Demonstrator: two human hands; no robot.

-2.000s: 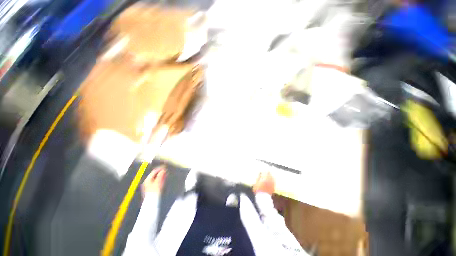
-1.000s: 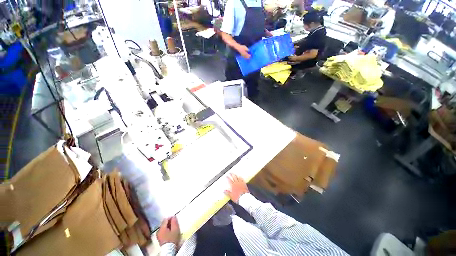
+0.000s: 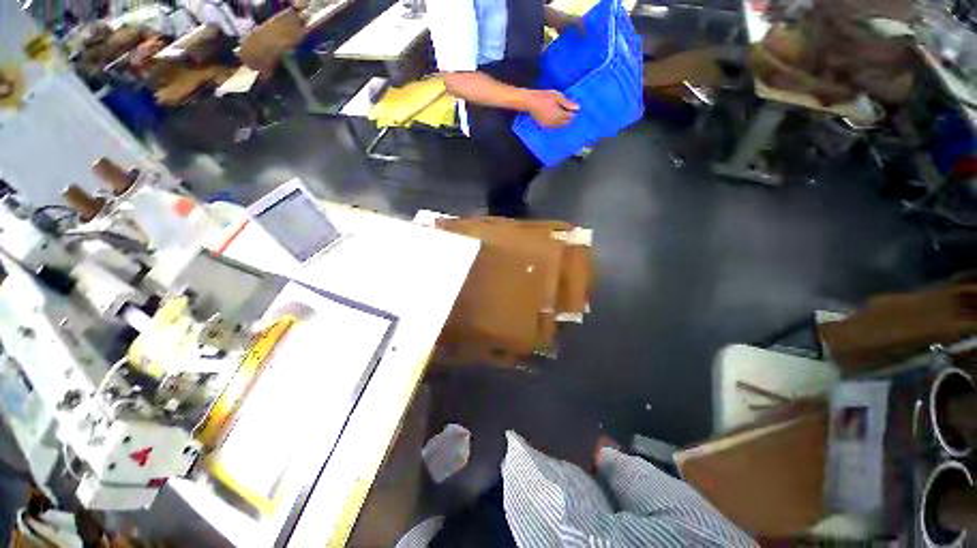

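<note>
The pattern sewing machine (image 3: 139, 455) stands at the left with its white head over a yellow-edged clamp plate (image 3: 255, 369) on the white table (image 3: 412, 280). A small screen (image 3: 297, 223) stands at the table's back. Brown cut panels (image 3: 504, 287) hang or lie at the table's far right edge. Striped sleeves show at the bottom centre. A small reddish patch of skin, perhaps part of my right hand (image 3: 604, 443), shows between them; its fingers are not clear. My left hand is not in view.
A person (image 3: 498, 91) holds a blue folder or bin (image 3: 589, 86) beyond the table. Yellow pieces (image 3: 416, 105) lie behind. At the right are a white seat or tray (image 3: 771, 375), brown panels (image 3: 755, 466) and metal rings. Dark floor (image 3: 686, 257) lies between.
The view has swung to the right, so the machine now sits at the left edge. Both hands have left the table edge. The person with the blue item looks nearer.
</note>
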